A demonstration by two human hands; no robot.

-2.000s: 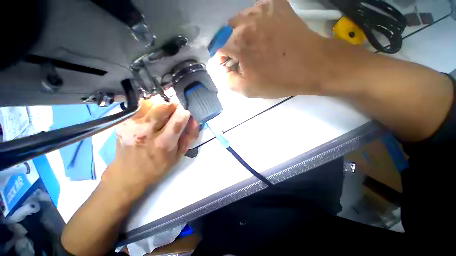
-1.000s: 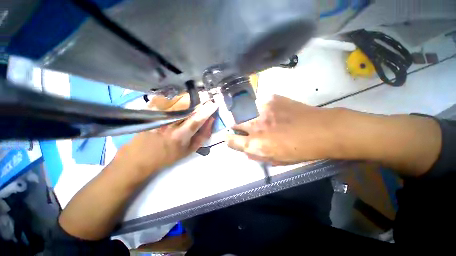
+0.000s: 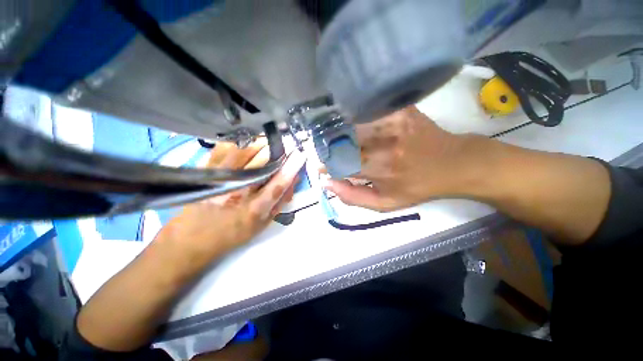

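Observation:
My left hand (image 3: 236, 201) is left of the needle area (image 3: 299, 135), with its fingertips on a light-blue fabric piece (image 3: 305, 185) that is mostly hidden. My right hand (image 3: 402, 166) is right of the grey guide (image 3: 343, 156), and its fingertips touch a narrow light-blue strip (image 3: 328, 209). A small dark thing shows between its fingers; I cannot tell what it is. The dark strip (image 3: 381, 224) runs from the end of the blue strip and lies bent to the right on the table.
The sewing machine head (image 3: 176, 84) and a blurred grey knob (image 3: 388, 56) fill the top. A curved metal bar (image 3: 141, 187) crosses at left. Black-handled shears (image 3: 546, 84) and a yellow disc (image 3: 498, 96) lie at right. Light-blue panels (image 3: 123, 220) lie at left. The table's grey edge (image 3: 338, 273) runs in front.
My right hand has come from above the guide down to the strip beside it. The dark strip, which hung over the table edge, now lies on the table pointing right. My left hand stays near the needle.

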